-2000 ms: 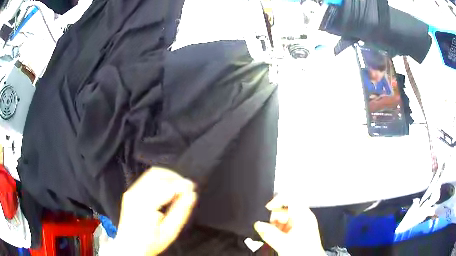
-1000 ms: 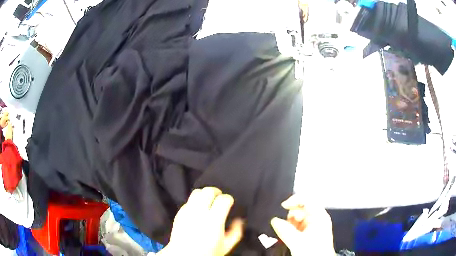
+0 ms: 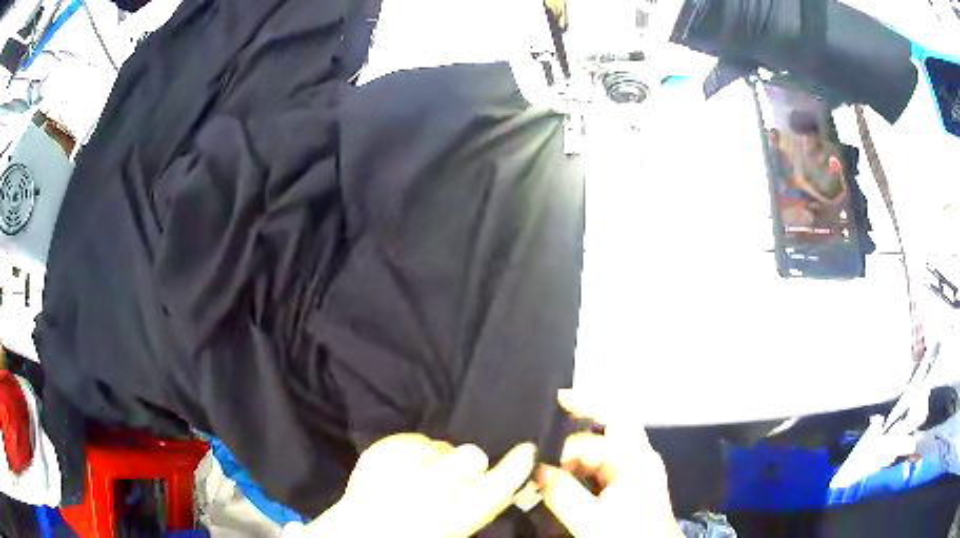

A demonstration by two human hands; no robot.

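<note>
The black garment (image 3: 453, 242) lies spread over the left of the table and hangs over the front edge. Its straight right edge runs from the presser foot and needle area (image 3: 572, 116) down to my hands. My left hand (image 3: 432, 485) is at the bottom centre, fingertips on the garment near its lower edge. My right hand (image 3: 611, 473) is just right of it, fingers pinching the garment's edge. A small white piece (image 3: 528, 496) shows between the fingertips of both hands; which hand holds it is unclear.
A smartphone (image 3: 808, 189) showing video lies at the right under a black cloth wrap (image 3: 800, 47). A silvery round dial (image 3: 625, 88) is right of the needle. A red stool (image 3: 137, 478) and blue material (image 3: 790, 485) are below the table. A grey fan-like part (image 3: 19, 200) is at far left.
My left hand has moved to the right hand, its fingers now straightened towards the garment's edge. The small white piece now sits between both hands. The view has also shifted.
</note>
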